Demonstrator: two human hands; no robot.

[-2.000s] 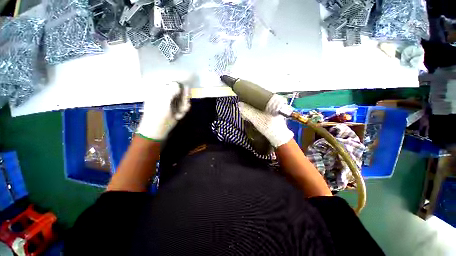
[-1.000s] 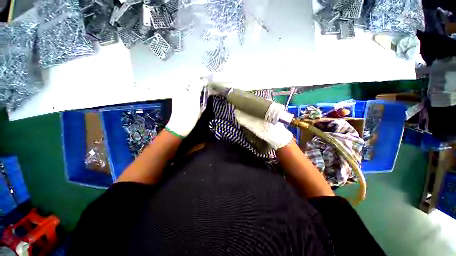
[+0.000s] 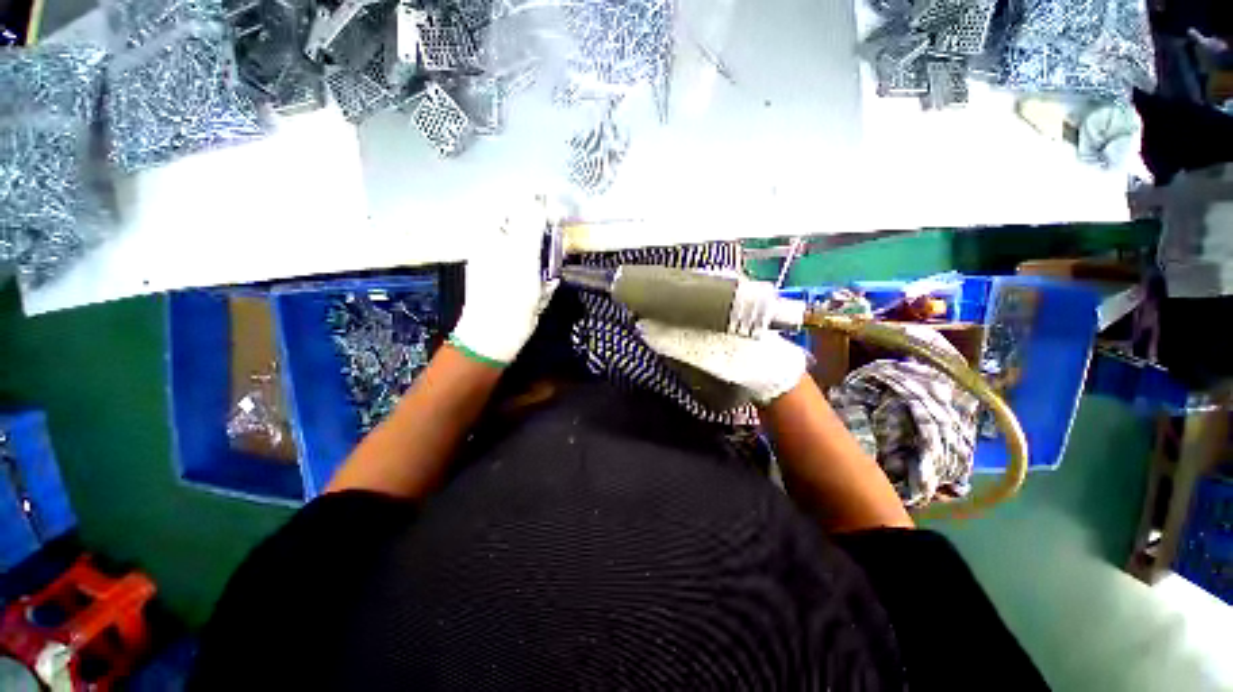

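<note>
My left hand, in a white knitted glove with a green cuff edge, holds a small grey metal part at the table's front edge. My right hand, gloved, is closed around the olive-green air riveter from below. The riveter lies nearly level and its dark nose points left, its tip at the metal part. Whether a rivet is in the nose cannot be told. A yellow-brown hose curves from its silver end to the right. A striped cloth lies on my lap below the riveter.
The white table bears perforated metal parts, an open rivet bag at the back middle, and full rivet bags at left and far right. Blue bins stand below on both sides, the right one holding a checked cloth. A red stool-like object is lower left.
My left hand has moved right to the riveter's nose and now holds a metal part. The riveter has swung from slanted to nearly level, and the hose bows further right.
</note>
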